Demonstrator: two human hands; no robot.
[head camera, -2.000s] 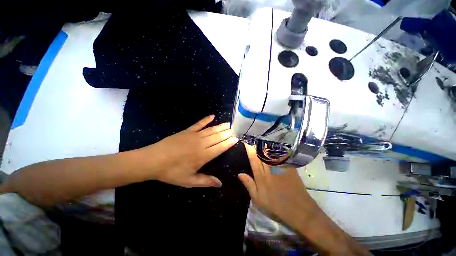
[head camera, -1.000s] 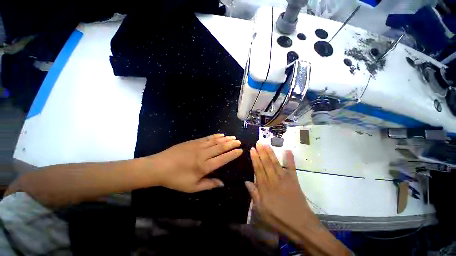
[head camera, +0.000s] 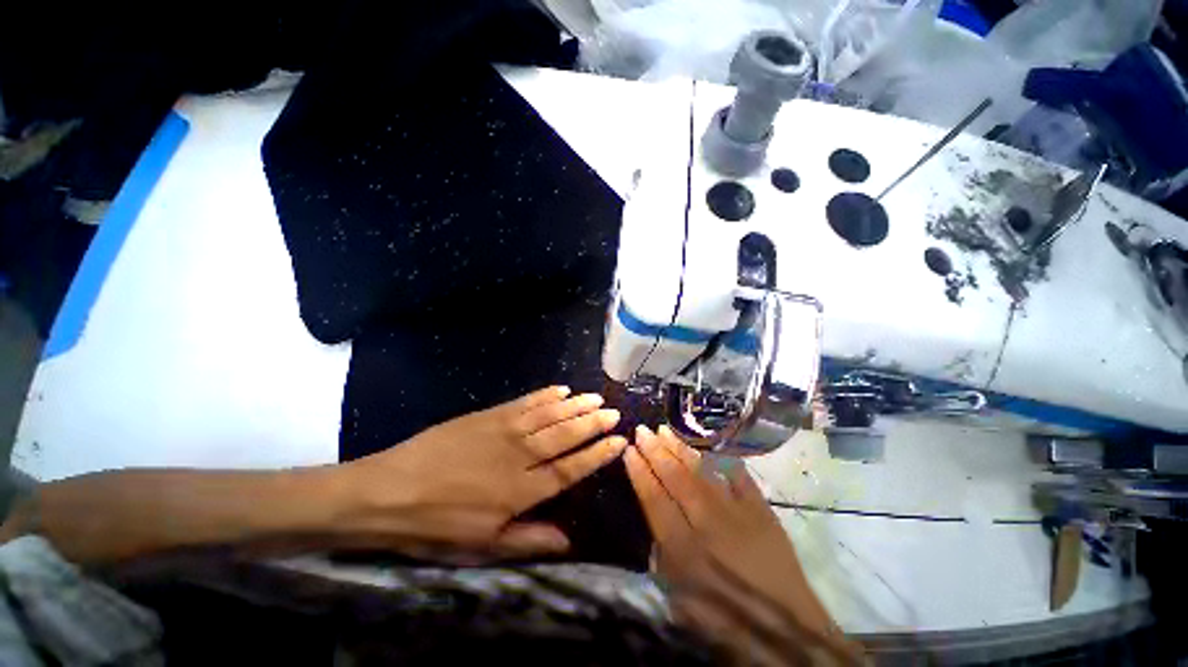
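Observation:
The black speckled fabric (head camera: 430, 209) lies on the white table left of the machine head, with an upper part folded or overlapping near its left edge. My left hand (head camera: 515, 463) lies flat on the fabric, fingers spread a little and pointing to the needle area. My right hand (head camera: 697, 502) lies palm down at the fabric's right edge, its fingertips close to my left fingertips, just in front of the presser foot area. The white machine head (head camera: 678, 261) and its shiny metal guard (head camera: 791, 371) largely hide the needle and foot.
The machine bed (head camera: 899, 560) has a dark seam line. A small tan tool (head camera: 1066, 567) lies at the right table edge. Blue edging (head camera: 117, 241) runs along the table's left side. Clear plastic bags (head camera: 860, 52) and dark cloth are behind the machine.
The fabric's upper left part has come down over the panel below. The camera view has shifted, so the machine head appears lower than one second ago. Both hands remain at the fabric near the needle.

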